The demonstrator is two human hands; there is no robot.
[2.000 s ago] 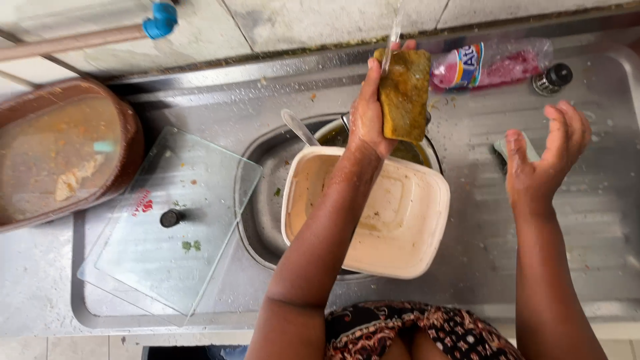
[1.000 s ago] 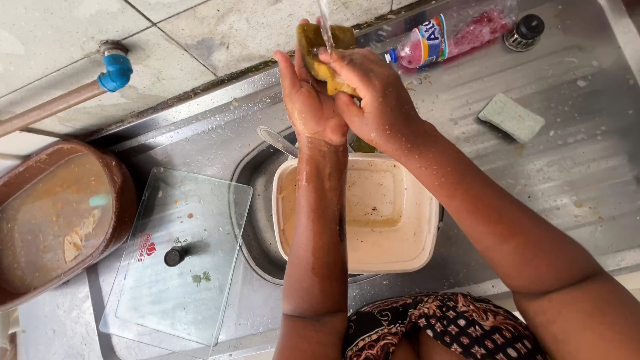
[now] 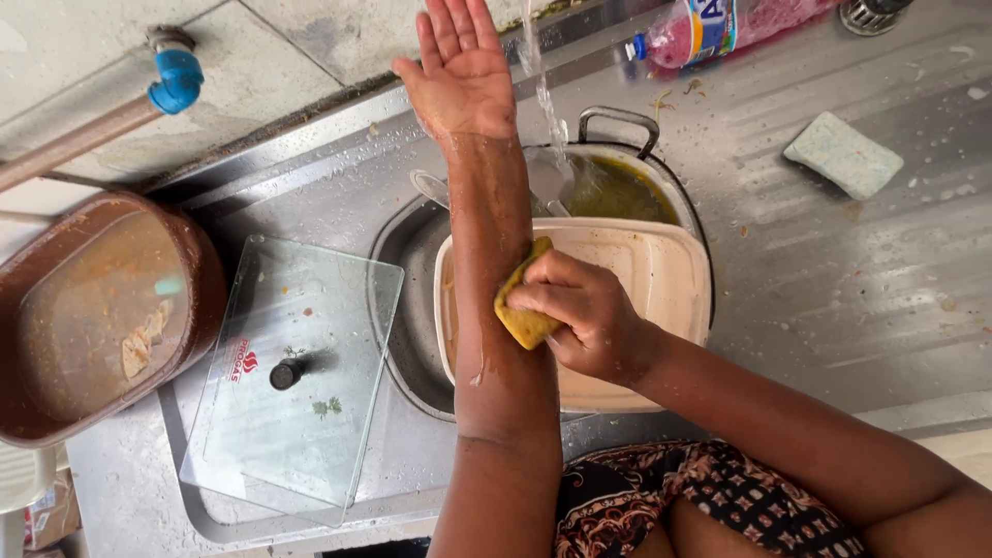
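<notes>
My left hand (image 3: 469, 81) is held palm up, fingers apart and empty, near the tiled wall. My right hand (image 3: 585, 318) squeezes a yellow sponge (image 3: 527, 329) against my left forearm. A stream of water (image 3: 542, 85) falls just right of my left hand into a metal pot (image 3: 682, 194) with yellowish-green liquid. Below my arms a cream plastic basin (image 3: 659, 287) lies over the sink bowl (image 3: 411, 341). A spoon-like utensil (image 3: 428, 186) shows partly behind my left forearm.
Left are a brown plastic tub (image 3: 205, 287) of cloudy water and glass panels (image 3: 310, 442) with a black knob (image 3: 287, 373). On the right drainboard lie a bar of soap (image 3: 845, 155), a bottle of pink liquid (image 3: 721, 35) and a black-and-metal strainer-like part (image 3: 872, 15). A blue pipe fitting (image 3: 177, 81) is on the wall.
Two seconds ago my left hand held the sponge and my right was empty. Now the sponge is in my right hand, moved from the water stream down onto my left forearm.
</notes>
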